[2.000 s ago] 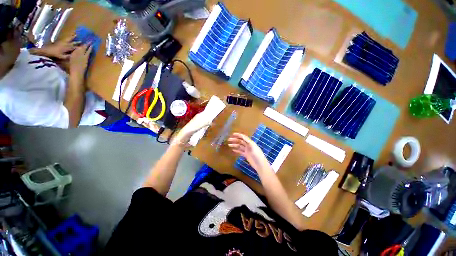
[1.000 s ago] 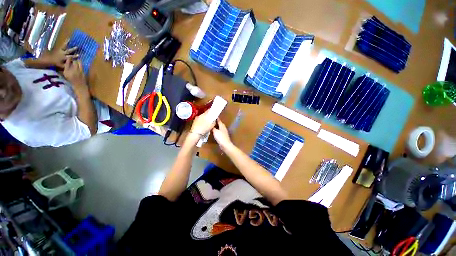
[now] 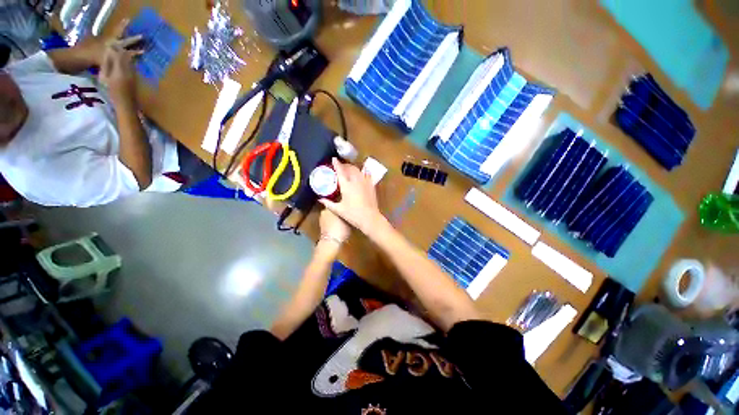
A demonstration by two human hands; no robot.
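A small red and white roll stands at the table edge beside red and yellow scissors. My right hand is at the roll's right side, with its fingers against or around it; the grip is unclear. My left hand is just below, partly covered by my right hand, and its fingers are hidden. The end of a white strip shows just beyond my right hand; whether a hand holds it is unclear.
A blue lined cell sheet, white strips and a small dark cell piece lie to the right. Curved blue sheets and dark cell strings are farther back. A soldering cord and a seated person are at left.
My right hand has moved forward and left to the roll, over my left hand. The white strip held upright in my left hand earlier is now mostly hidden. The view has shifted.
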